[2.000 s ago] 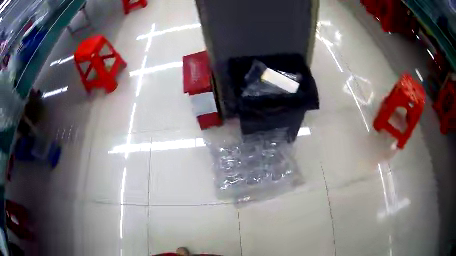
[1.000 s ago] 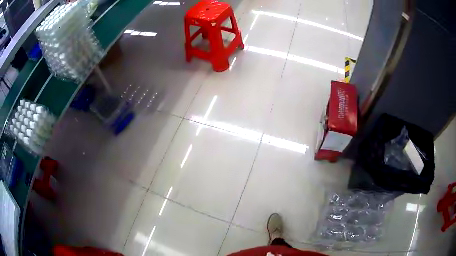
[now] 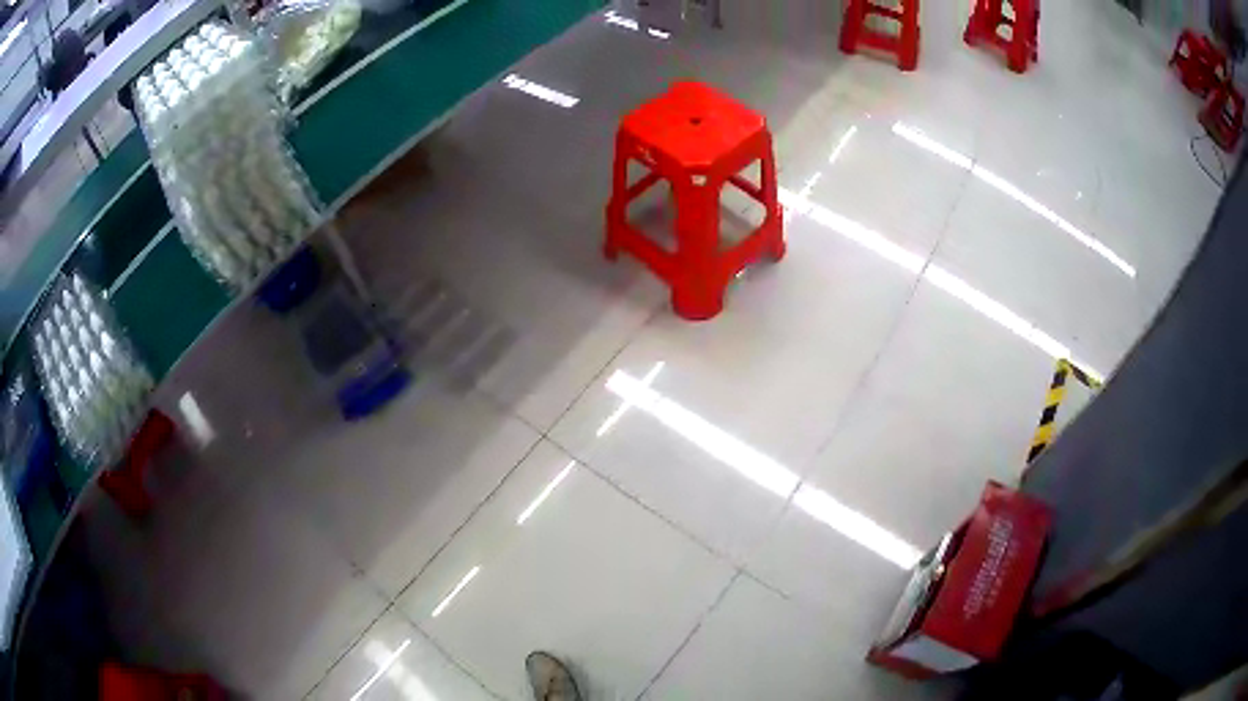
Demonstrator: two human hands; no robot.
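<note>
Neither of my hands is in the picture. A red plastic stool (image 3: 695,137) stands on the tiled floor ahead. On the green-topped bench (image 3: 390,117) at the left, a tall stack of filled clear trays (image 3: 226,158) with rows of white oblongs reaches the bench edge. A second stack of filled trays (image 3: 85,359) stands nearer to me. A clear bag (image 3: 318,39) with pale contents lies behind the tall stack.
A red box (image 3: 979,582) sits beside a grey pillar (image 3: 1163,397) at the right. Yellow-black tape (image 3: 1050,414) marks the floor there. A blue object (image 3: 372,386) is under the bench. More red stools (image 3: 880,30) stand far back. My shoe (image 3: 552,677) shows at the bottom.
The view has swung left towards the bench and moved forward. The black bin and the clear trays on the floor have slid towards the right and mostly out of view.
</note>
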